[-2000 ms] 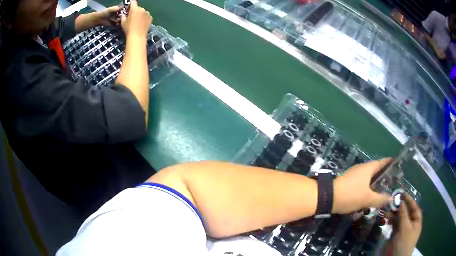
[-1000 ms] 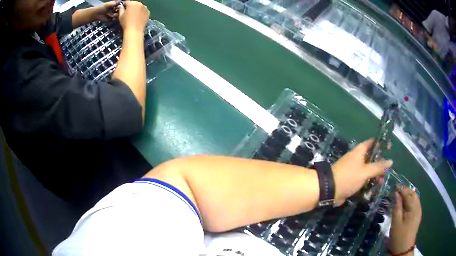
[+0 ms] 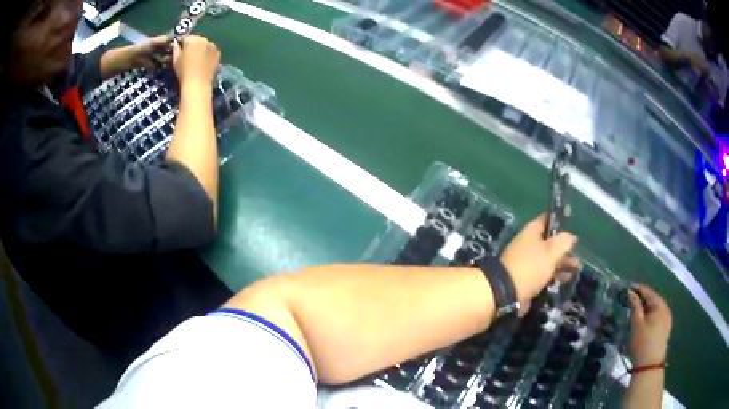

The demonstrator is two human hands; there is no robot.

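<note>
My left hand [image 3: 537, 260], with a black watch on the wrist, grips a dark carrier fixture [image 3: 559, 192] that stands up from the fingers. My right hand [image 3: 651, 319], with a red cord at the wrist, pinches a small round black part [image 3: 624, 297] at the right edge of the blister tray. The clear blister tray [image 3: 438, 177] lies below both hands, with rows of black parts, some with pale rings. My left forearm and hand hide part of the tray.
A person in a dark top [image 3: 104, 192] at the left holds a fixture with round seats [image 3: 189, 17] over another filled tray [image 3: 128, 108]. Across the green bench [image 3: 352, 136] lie clear trays or covers with a white sheet [image 3: 527, 92]. A red bin [image 3: 460, 4] stands at the far side.
My left hand and the fixture have moved left, and the fixture is now more upright. My right hand has moved from near the left hand to the tray's right edge. The other person's fixture is raised.
</note>
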